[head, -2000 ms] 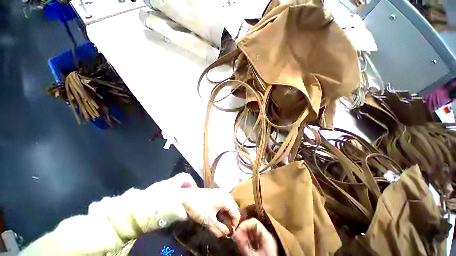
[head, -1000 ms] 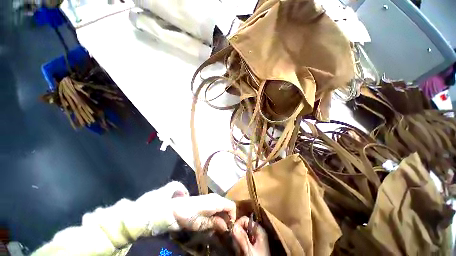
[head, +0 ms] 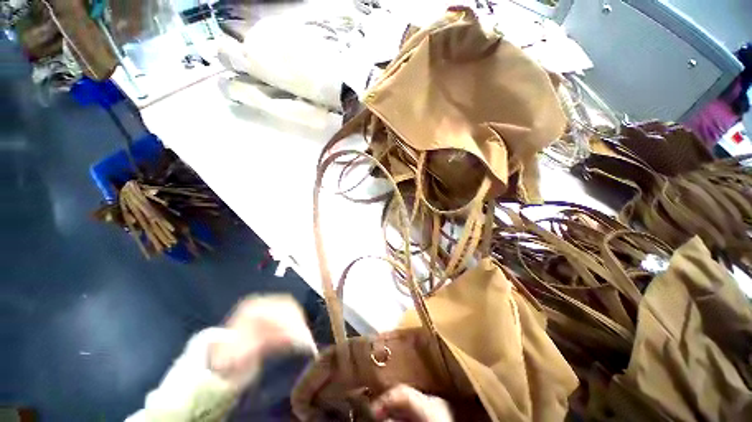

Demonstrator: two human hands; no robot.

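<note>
A brown handbag [head: 354, 371] lies at the bottom centre, with a small metal ring on its dark panel and a long strap looping up over the white table. My right hand [head: 412, 404] is at its lower edge, with the fingers closed on the material; the frame's bottom edge cuts it off. My left hand [head: 268, 325], in a pale fluffy sleeve, is raised left of the bag, apart from it and strongly blurred. Whether it holds anything cannot be told. A lighter tan bag part [head: 495, 338] lies to the right.
A slumped tan bag [head: 470, 82] stands on the white table [head: 223, 157]. Tangled brown straps [head: 569, 264] and more brown bags [head: 684, 330] are at the right. Pale folded pieces [head: 293, 62] lie at the back. A blue bin [head: 107, 177] with brown strips stands on the floor at left.
My left hand has moved up and left, away from my right hand. The worked bag's dark panel and ring now show. The view has shifted slightly.
</note>
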